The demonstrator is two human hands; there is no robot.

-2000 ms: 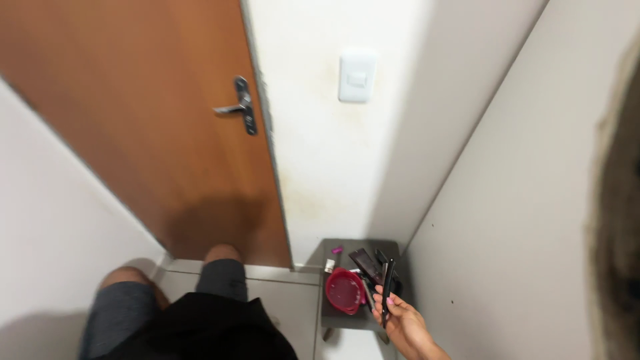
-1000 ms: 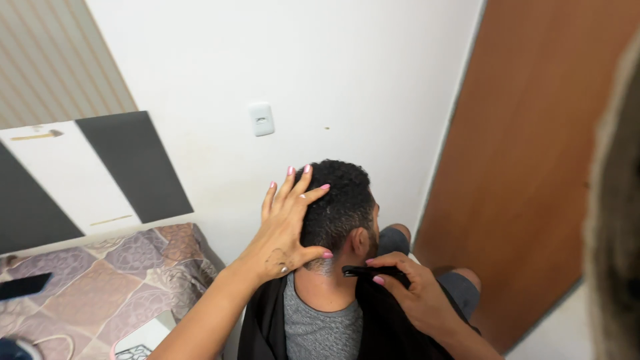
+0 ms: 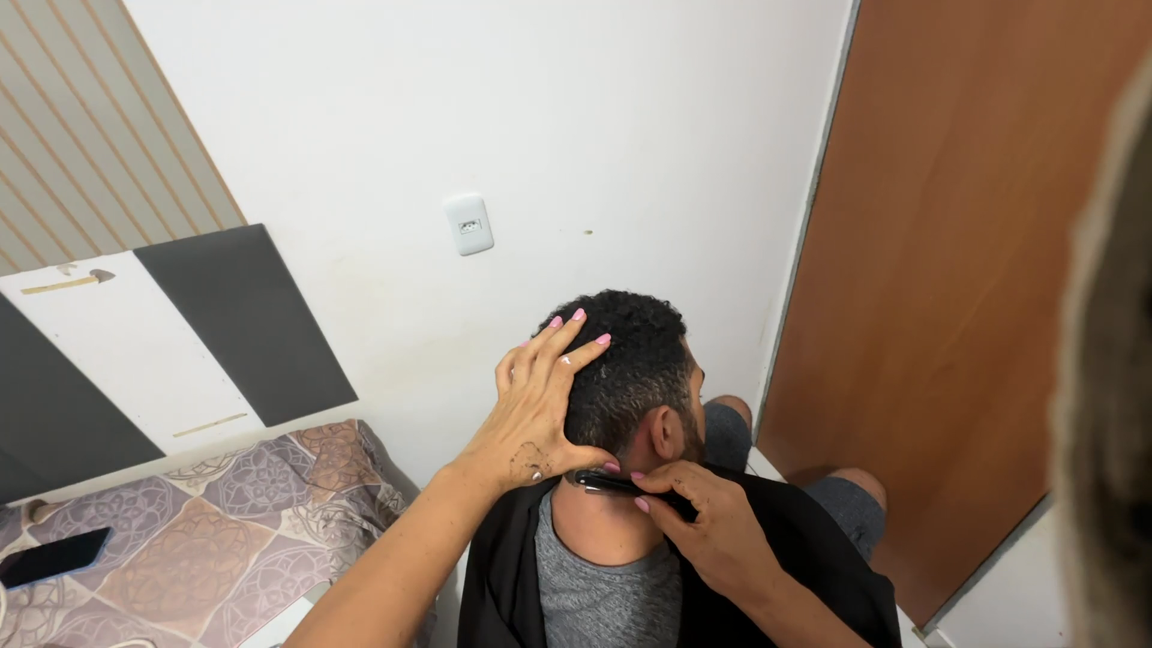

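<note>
A seated person with short dark curly hair (image 3: 630, 387) faces away to the right, a black cape (image 3: 783, 549) over the shoulders and a grey shirt (image 3: 603, 594) at the neck. My left hand (image 3: 540, 405) lies on the back and side of the head, fingers spread, its thumb at the nape hairline. Between the thumb and fingers of my right hand (image 3: 702, 517) is a black straight razor (image 3: 607, 483), lying across the nape just below my left thumb. The razor's edge is too small to make out.
At the left is a bed with a patterned cover (image 3: 189, 558), a phone (image 3: 54, 556) on it. Behind the person stands a white wall with an outlet (image 3: 469, 224). A brown wooden door (image 3: 936, 270) is at the right. A blurred dark shape borders the right edge.
The view has swung from the stool and door to the person's head. Since one second ago, my right hand has brought the razor farther left across the nape, under my left thumb.
</note>
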